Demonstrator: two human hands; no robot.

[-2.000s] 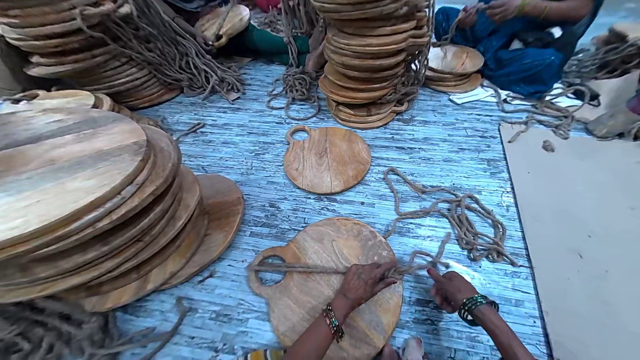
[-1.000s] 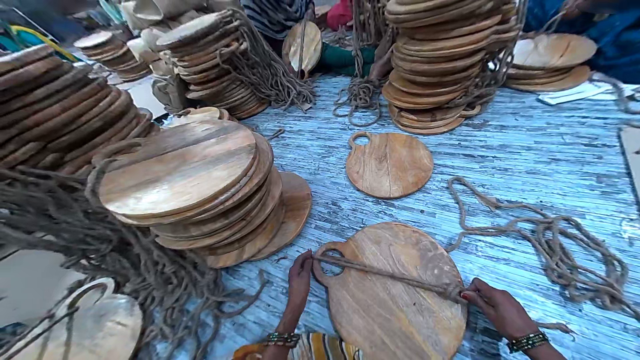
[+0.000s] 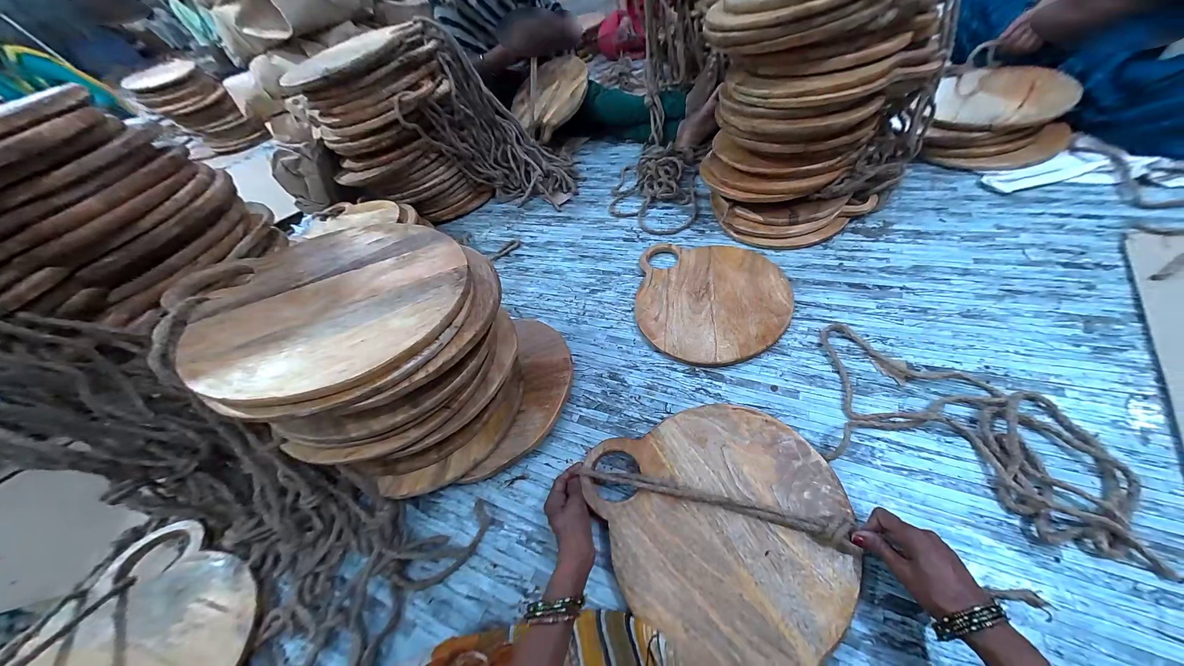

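A round wooden board (image 3: 731, 564) with a ring handle lies in front of me. A grey-brown rope (image 3: 721, 499) crosses it from the ring handle to the right edge. My left hand (image 3: 569, 518) grips the rope and the rim of the ring handle. My right hand (image 3: 911, 555) pinches the rope's knotted part near the board's right edge, and a loose end sticks out beyond my wrist. A smaller round board (image 3: 714, 305) with a ring handle lies flat beyond. A loose heap of rope (image 3: 1017, 444) lies to the right.
Stacks of round boards stand at the near left (image 3: 324, 324), far left (image 3: 102, 203) and at the back (image 3: 805, 102). Tangled ropes (image 3: 277, 518) hang and lie at the left. Other people sit at the back. A pale sheet (image 3: 1156, 305) edges the patterned floor at right.
My left hand has moved from the middle of the board to its ring handle between the first and second frames. Since then, both hands look nearly unchanged. The view has swung left.
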